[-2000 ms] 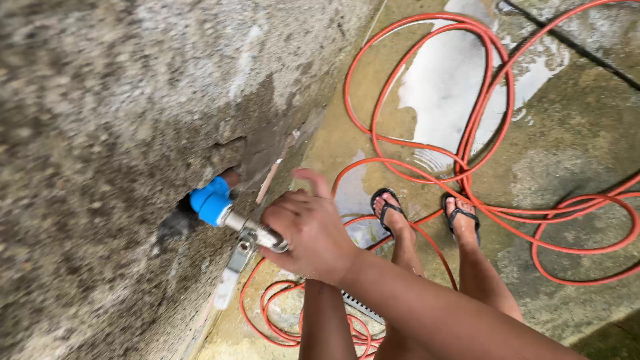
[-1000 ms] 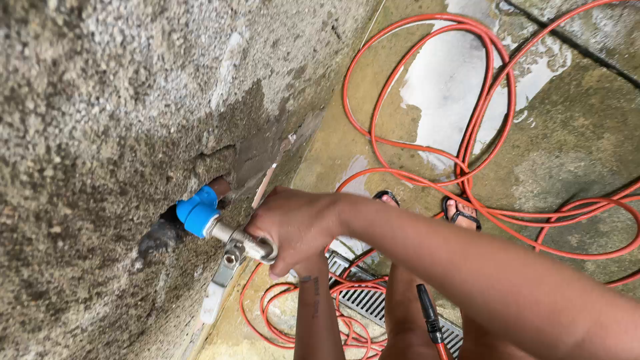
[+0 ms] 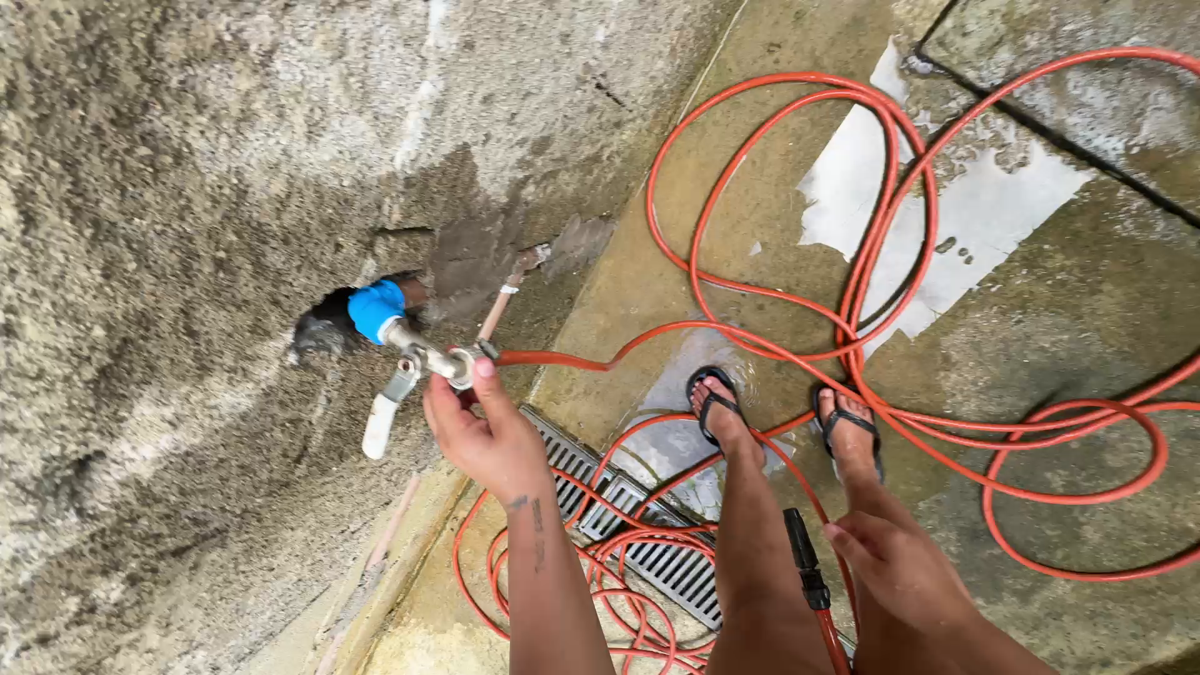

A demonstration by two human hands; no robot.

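A metal tap [image 3: 427, 356] with a white lever handle [image 3: 381, 424] comes out of a blue pipe fitting [image 3: 377, 309] in the rough wall. My left hand [image 3: 489, 433] has its thumb and fingers around the metal connector [image 3: 461, 366] at the tap's outlet, where an orange-red hose [image 3: 581, 361] joins by a clamp. My right hand [image 3: 895, 562] hangs lower right, over my leg, its fingers loosely curled and partly hidden. Left of it, a black hose nozzle [image 3: 806, 560] on an orange-red hose points upward; whether anything holds it is not visible.
Large loops of hose [image 3: 923, 169] lie on the wet concrete floor [image 3: 1078, 309], with more tangled over the metal drain grate [image 3: 670, 572]. My feet in black flip-flops [image 3: 714, 403] stand beside them. A thin pipe [image 3: 499, 309] runs along the wall [image 3: 234, 169].
My right hand has left the tap and moved down to the right. The left hand's grip at the outlet and the hose joined there now show plainly.
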